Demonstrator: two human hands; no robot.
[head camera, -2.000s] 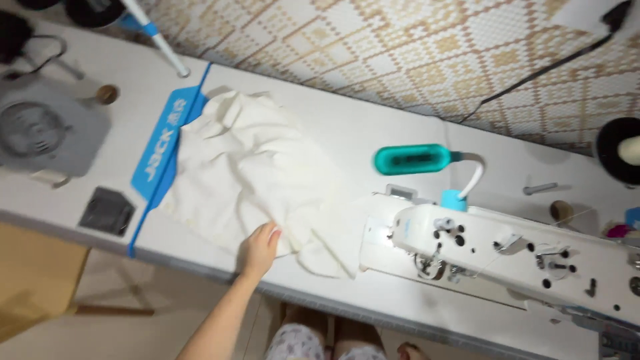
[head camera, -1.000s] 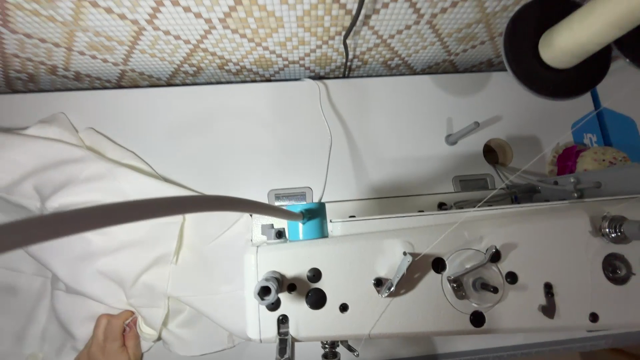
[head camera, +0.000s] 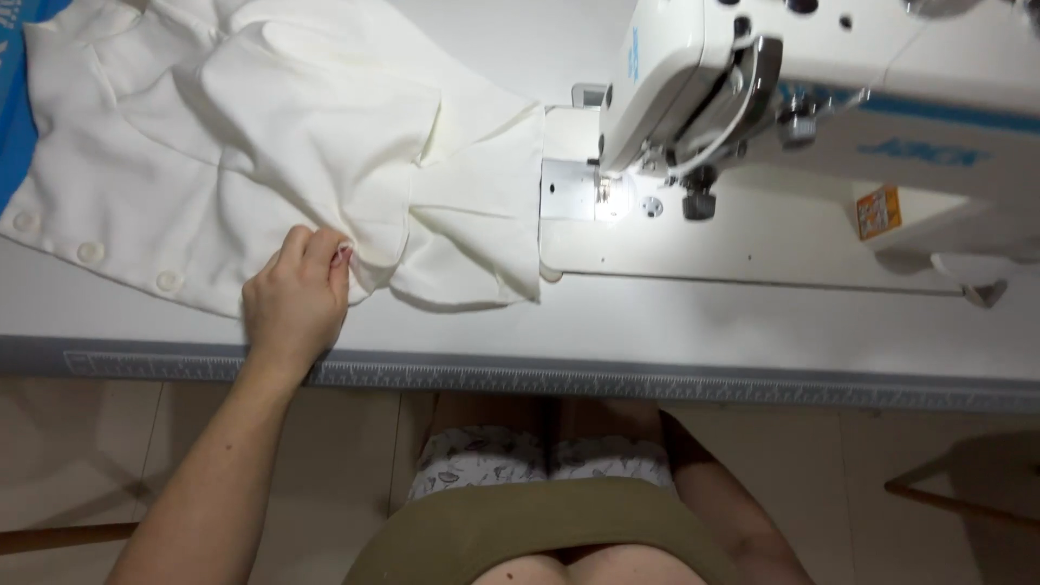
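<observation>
A white garment (head camera: 317, 122) with several round buttons along its lower left edge lies in folds on the table, left of the sewing machine (head camera: 731, 97). My left hand (head camera: 296, 284) pinches its fabric near the front edge, fingers closed on a bunched fold. The garment's right edge meets the machine's bed plate (head camera: 699, 244), beside the lit needle and presser foot (head camera: 608, 188). My right arm (head camera: 723, 496) hangs down at the side of my lap; the right hand is hidden below the table.
A grey ruler strip (head camera: 487, 380) runs along the table's front edge. Blue material (head camera: 16, 138) lies under the garment at the far left. An orange-and-white sticker (head camera: 879, 213) marks the machine's body. Wooden legs (head camera: 959, 504) show beneath at right.
The view has shifted a lot, and now shows the needle area and my lap. My left hand stays on the garment near its front edge.
</observation>
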